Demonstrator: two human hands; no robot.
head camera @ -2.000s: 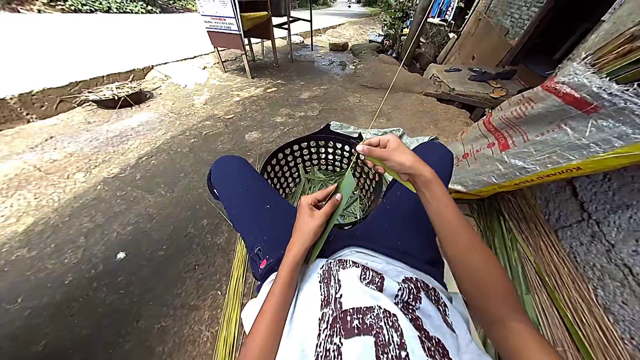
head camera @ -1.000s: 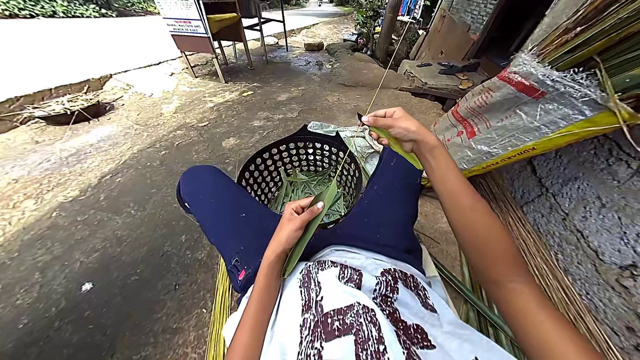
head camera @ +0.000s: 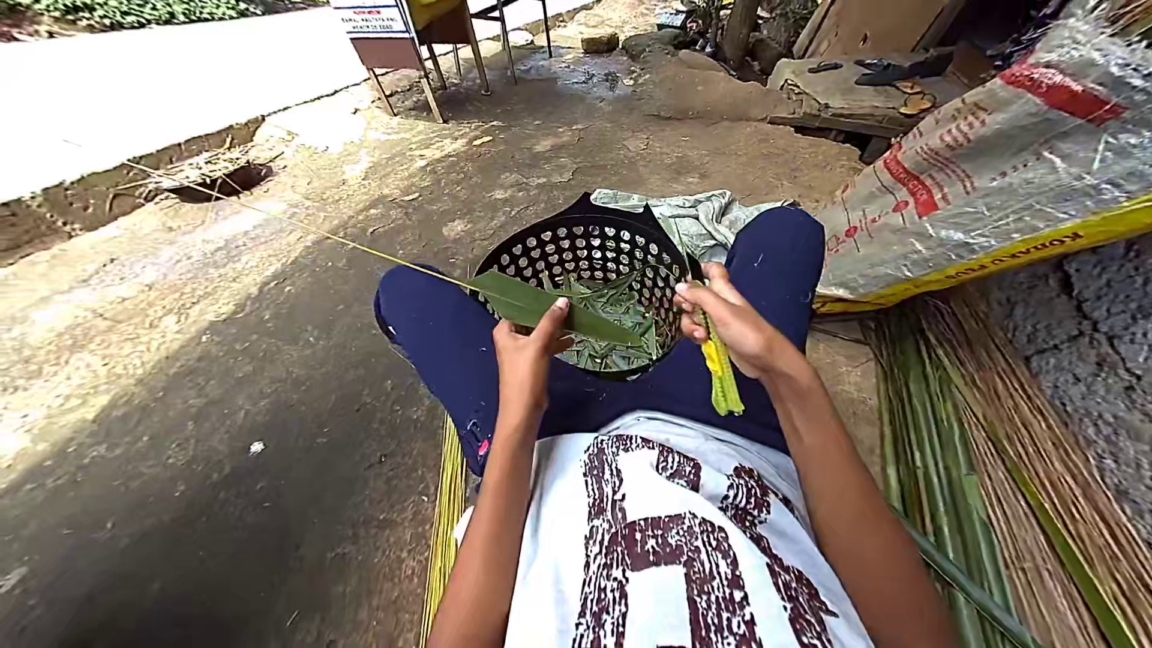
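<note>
My left hand [head camera: 533, 346] pinches a broad green palm leaflet [head camera: 558, 310] between thumb and fingers, above a black plastic basket [head camera: 576, 236]. From the leaflet's left end a thin yellowish midrib [head camera: 342, 241] runs out far to the upper left. My right hand [head camera: 724, 315], at the basket's right rim, is closed on a knife with a yellow-green handle [head camera: 720, 373]; its blade is hard to make out. Green leaf strips [head camera: 621, 310] lie inside the basket, which stands between my knees.
A pale cloth [head camera: 711, 216] lies behind the basket. Bundles of long palm ribs and leaves [head camera: 954, 468] lie at the right, beneath a printed plastic sack [head camera: 981, 171]. More thin yellow ribs [head camera: 445, 522] lie by my left leg. A wooden stand [head camera: 423, 45] is farther off.
The leaflet has turned from steep to nearly level, and its midrib, which pointed up and right, now points to the upper left. My right hand has come down nearer the basket rim.
</note>
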